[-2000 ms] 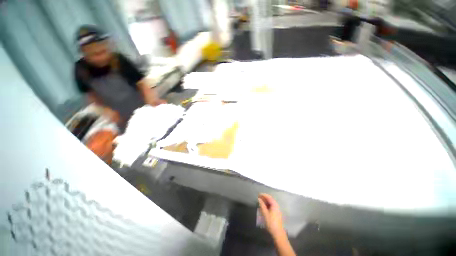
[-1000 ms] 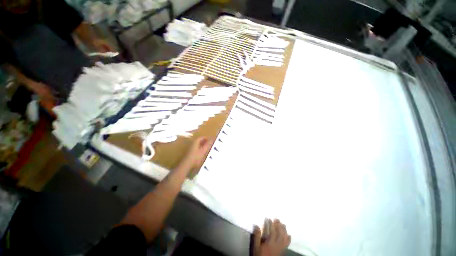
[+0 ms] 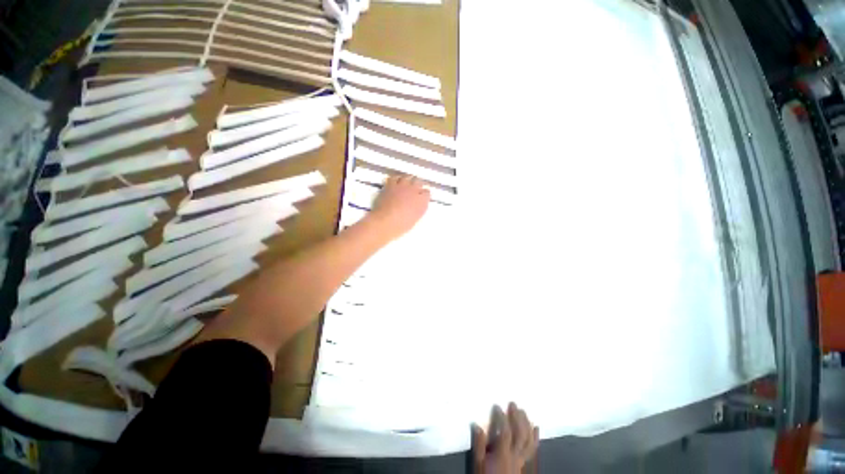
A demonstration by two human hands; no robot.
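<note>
My left hand (image 3: 403, 204) reaches in from the lower left and lies on the cut white strips (image 3: 405, 166) at the left side of the smooth white fabric lay (image 3: 574, 222). Its fingers are bent down; whether they grip a strip is hidden. My right hand (image 3: 507, 439) is at the table's near edge, cut off by the picture's bottom, fingers slightly apart, with nothing seen in it. Two columns of slanting white cut strips (image 3: 222, 222) lie on brown paper (image 3: 301, 305) at the left. A curled white offcut (image 3: 100, 365) lies near their lower end.
A ladder of thin white waste ribs (image 3: 269, 46) lies at the top left, with a bunched ribbon at its right. White margin waste (image 3: 74, 421) runs along the near edge. A white pile (image 3: 17, 153) is at the far left. A metal rail (image 3: 774, 185) runs along the right.
The view has moved closer over the table. My left hand has moved from the brown paper up and right onto the strips by the lay. My right hand stays at the near edge.
</note>
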